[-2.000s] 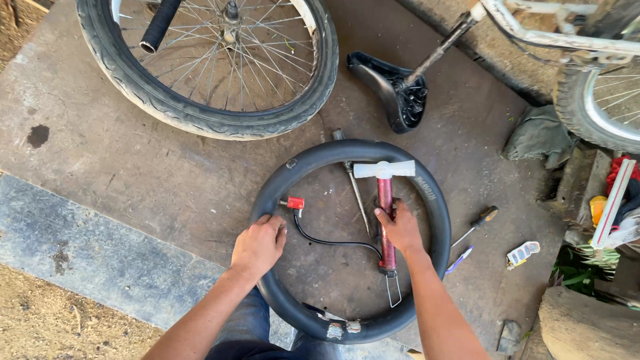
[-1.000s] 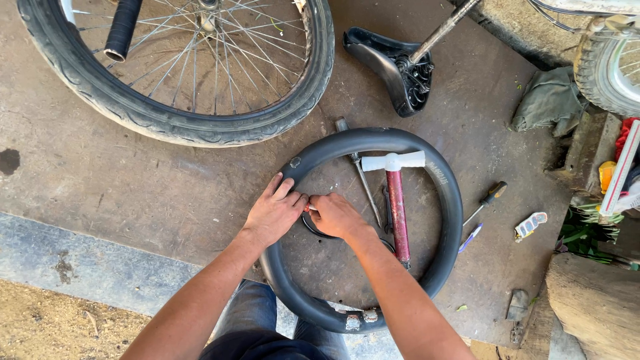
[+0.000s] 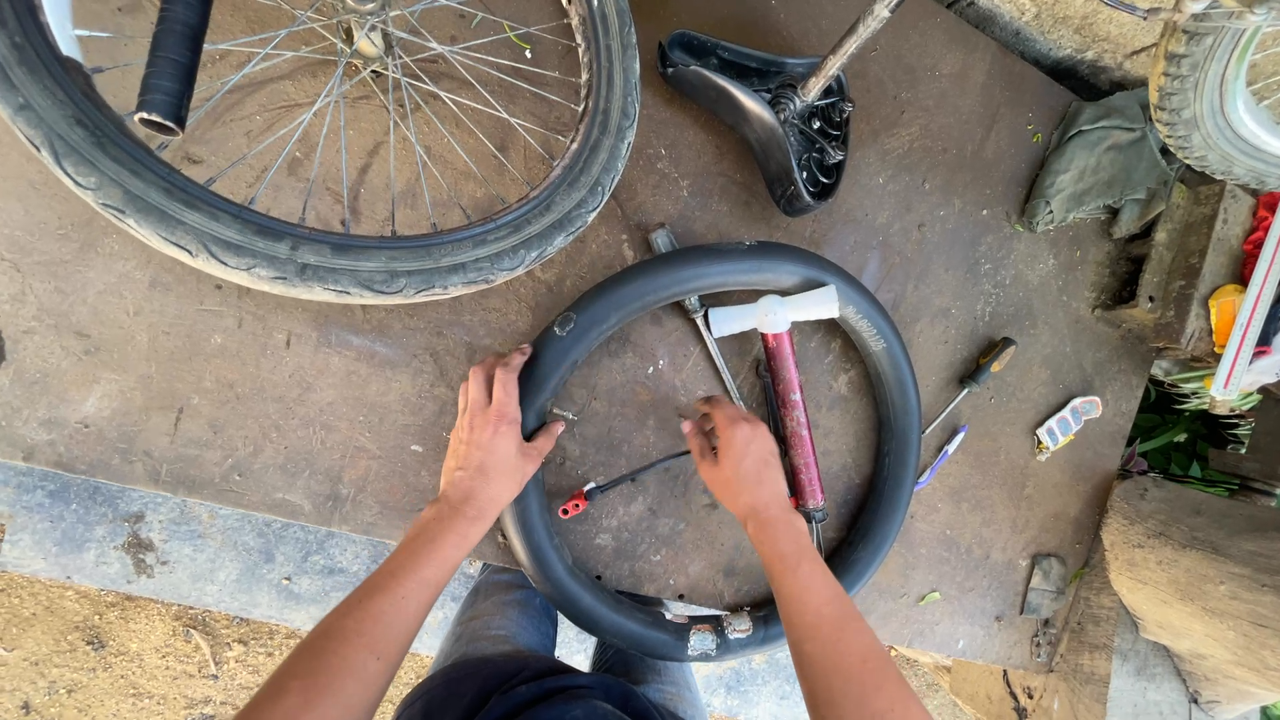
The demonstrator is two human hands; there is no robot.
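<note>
An inflated black inner tube (image 3: 893, 400) lies as a ring, with patches (image 3: 703, 639) on its lower part. My left hand (image 3: 492, 430) rests around the tube's left side, thumb beside the metal valve stem (image 3: 563, 413). Inside the ring lies a hand pump with a red barrel (image 3: 792, 410) and white T-handle (image 3: 773, 314). Its hose ends in a red pump head (image 3: 573, 503), apart from the valve. Over the hose hovers my right hand (image 3: 735, 450), fingers curled; whether it holds something small I cannot tell. A metal tool (image 3: 715, 350) passes under the tube.
A bicycle wheel with tire (image 3: 470, 262) lies upper left, near a black grip (image 3: 170, 80). An upturned saddle (image 3: 760, 110) is at the top. Right of the tube are a screwdriver (image 3: 980, 372), a pen (image 3: 941, 458) and a patch sheet (image 3: 1068, 425). Cloth (image 3: 1100, 160) and a wood block (image 3: 1190, 570) lie farther right.
The red pump head, on the valve two seconds ago, is now off it and lower. My right hand went from the pump to the valve, then back right. My left hand stays at the tube.
</note>
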